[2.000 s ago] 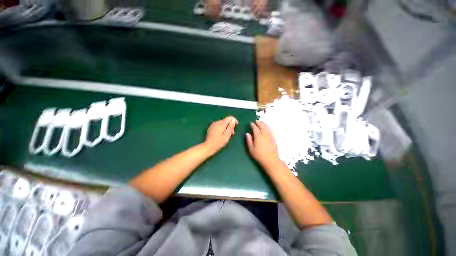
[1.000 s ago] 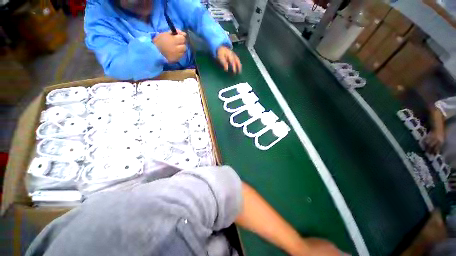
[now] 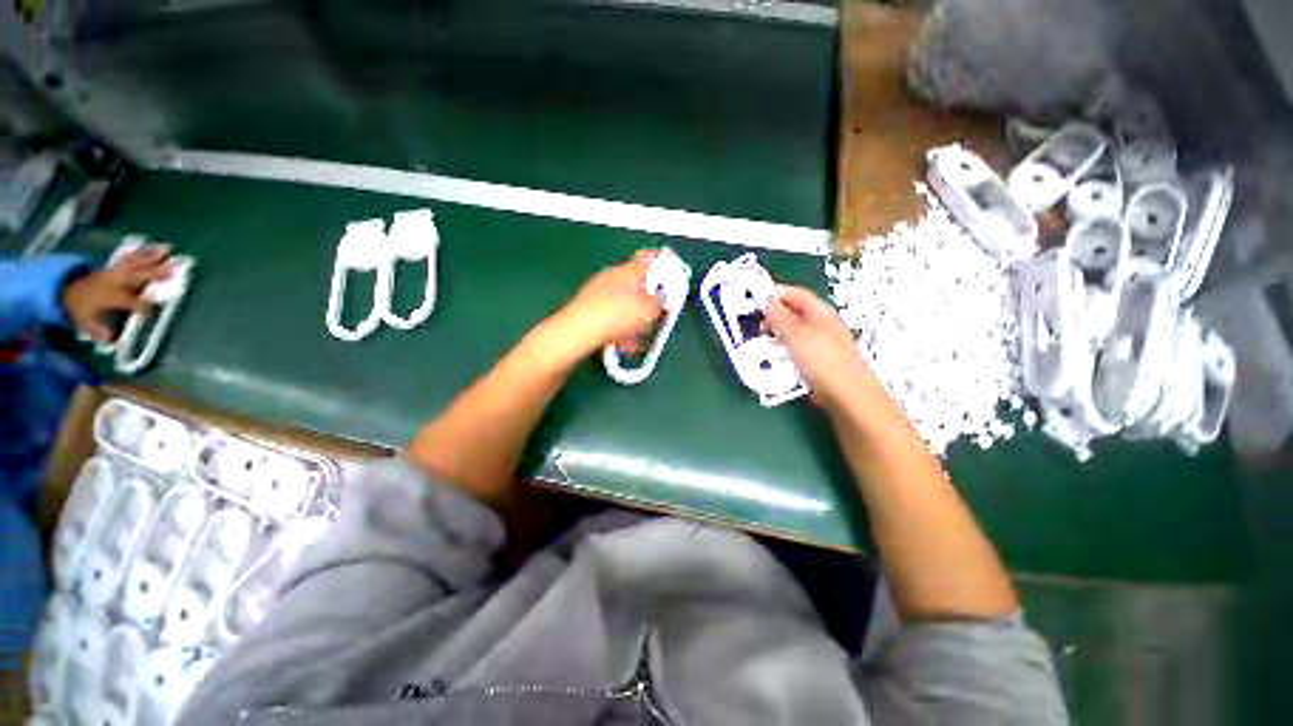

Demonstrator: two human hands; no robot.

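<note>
My left hand (image 3: 621, 301) is on a white oval housing (image 3: 634, 363), its fingers at the upper end, on the green belt in front of me. My right hand (image 3: 811, 341) holds another white housing (image 3: 735, 329) by its right side, tilted, just right of the first. The two housings are close but apart. A spread heap of tiny white parts (image 3: 929, 329) lies right of my right hand. Whether my fingers also pinch a tiny part cannot be told.
Two housings (image 3: 384, 275) stand side by side at left. A co-worker's hand (image 3: 125, 288) with a blue sleeve touches another at far left. Piled housings (image 3: 1120, 305) lie at right, a brown board (image 3: 882, 170) and translucent bag (image 3: 1010, 57) behind. A carton of housings (image 3: 88, 401) is lower left.
The view has swung back right from the carton and co-worker. Both my hands are now on housings; two seconds ago neither held one. The left row shows fewer housings, with the co-worker's hand at one.
</note>
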